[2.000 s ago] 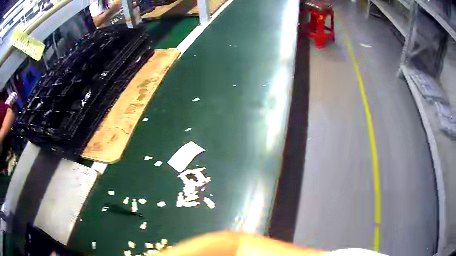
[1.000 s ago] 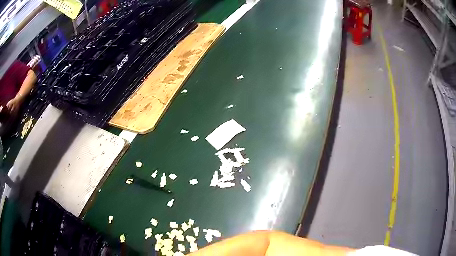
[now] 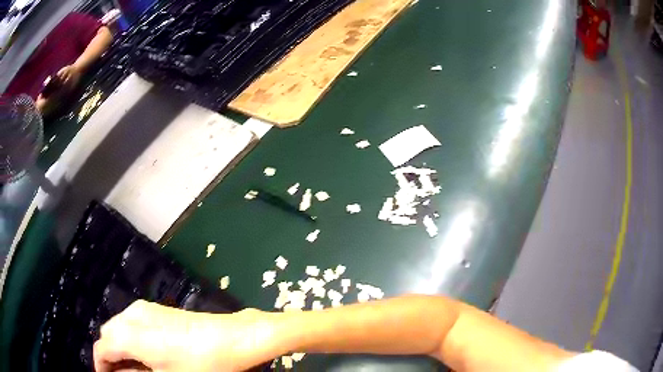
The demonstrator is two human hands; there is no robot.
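My right hand [image 3: 171,338] reaches in from the right over the near edge of a black blister tray [image 3: 98,254] at the lower left. Its fingers are curled down and partly cut off by the bottom edge, so what they hold is hidden. Many small white-cream paper squares [image 3: 312,285] lie on the green bench beyond my forearm. Dark slim tweezers [image 3: 285,206] lie behind them. A heap of white paper strips [image 3: 411,196] lies to the right, beside a white sheet [image 3: 409,145]. My left hand is not in view.
A white board [image 3: 182,156] lies behind the tray. Stacked black trays [image 3: 189,51] and a tan wooden board [image 3: 320,69] are beyond it. A fan [image 3: 20,138] and a person in a dark red top [image 3: 62,51] are at the left. A red stool [image 3: 593,30] stands on the floor.
The view has turned left and down, so the bench things sit further right and higher. My right forearm and hand have come into view over the tray; only part of the arm showed before.
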